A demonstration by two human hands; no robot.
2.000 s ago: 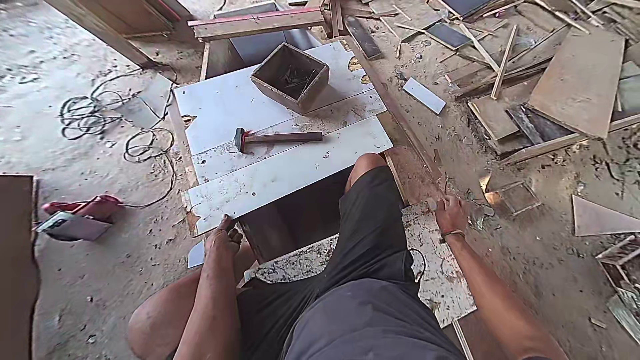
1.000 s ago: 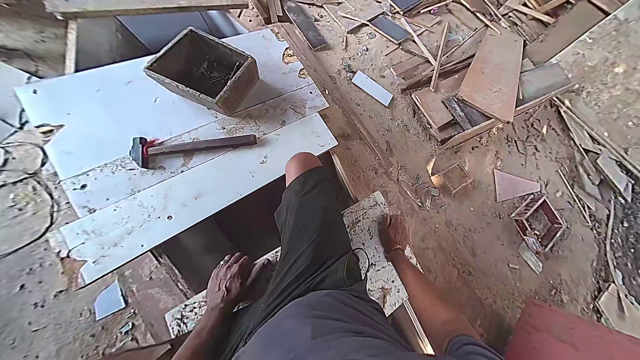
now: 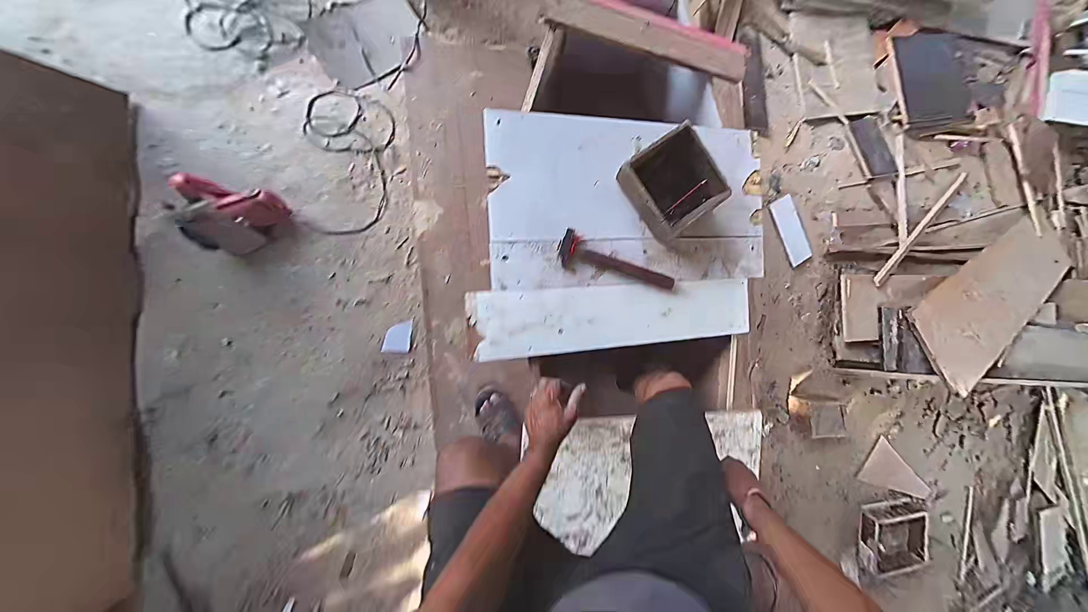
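My left hand (image 3: 551, 415) is raised over the near left corner of the opening, fingers apart, with nothing in it. My right hand (image 3: 741, 483) rests at the right edge of the speckled white board (image 3: 586, 493) beside my thigh; its fingers are partly hidden. White boards (image 3: 612, 319) lie across the wooden frame in front of me. On them are a hammer (image 3: 625, 268) with a dark head and wooden handle, and an open square wooden box (image 3: 676, 183) holding small dark items. My right leg reaches into the dark opening between the boards.
A red corded power tool (image 3: 234, 212) lies on the dirt floor at left, near a coiled black cable (image 3: 348, 123). A large brown panel (image 3: 68, 340) stands at far left. Scrap wood and board pieces (image 3: 986, 297) are piled at right, with a small open frame (image 3: 892, 537) nearer.
My left hand has moved from beside my leg forward to the near left side of the opening. My right hand stays at the board's right edge. The view has swung left.
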